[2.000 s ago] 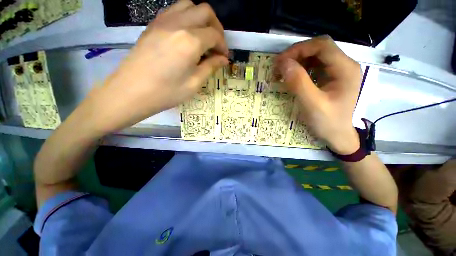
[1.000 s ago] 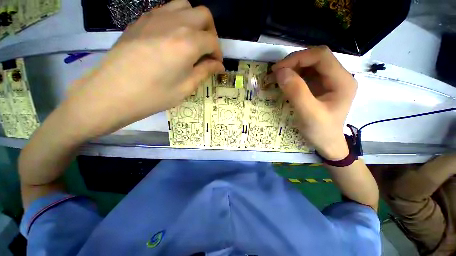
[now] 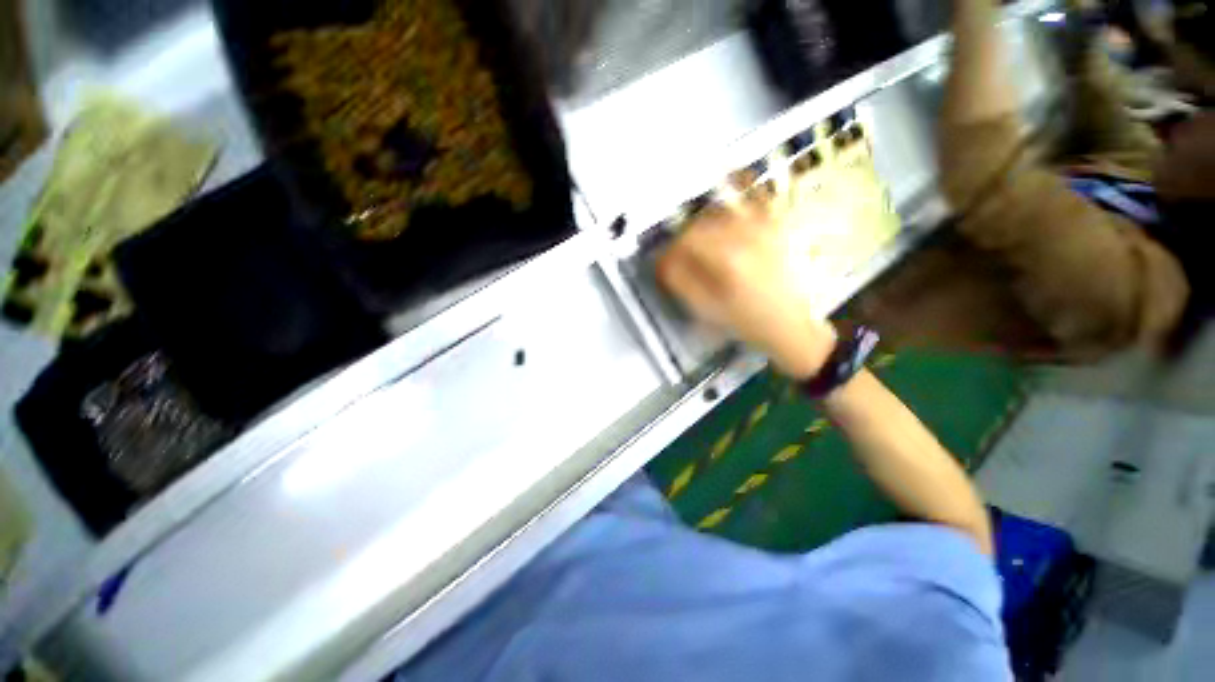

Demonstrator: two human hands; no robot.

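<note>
My right hand [image 3: 730, 273], blurred, wears the maroon wrist strap [image 3: 842, 362] and lies over the conveyor track on the right, at the left end of a cream printed circuit board panel [image 3: 842, 213]. Its fingers are bent; whether they grip the panel's edge cannot be told. Dark components stand in a row along the panel's far edge. My left hand is not in view.
The coil bin [image 3: 400, 120] and silver-parts bin [image 3: 147, 420] stand beyond the metal rail [image 3: 440, 333], with a dark middle bin [image 3: 247, 287] between. Cream boards [image 3: 120, 200] lie far left. A blue pen [image 3: 113, 586] lies on the track. Another person's brown sleeve [image 3: 1066, 253] is at right.
The view has swung right and tilted. My right hand has moved right along the track, and the board panel has left its earlier place. My left hand has gone out of view.
</note>
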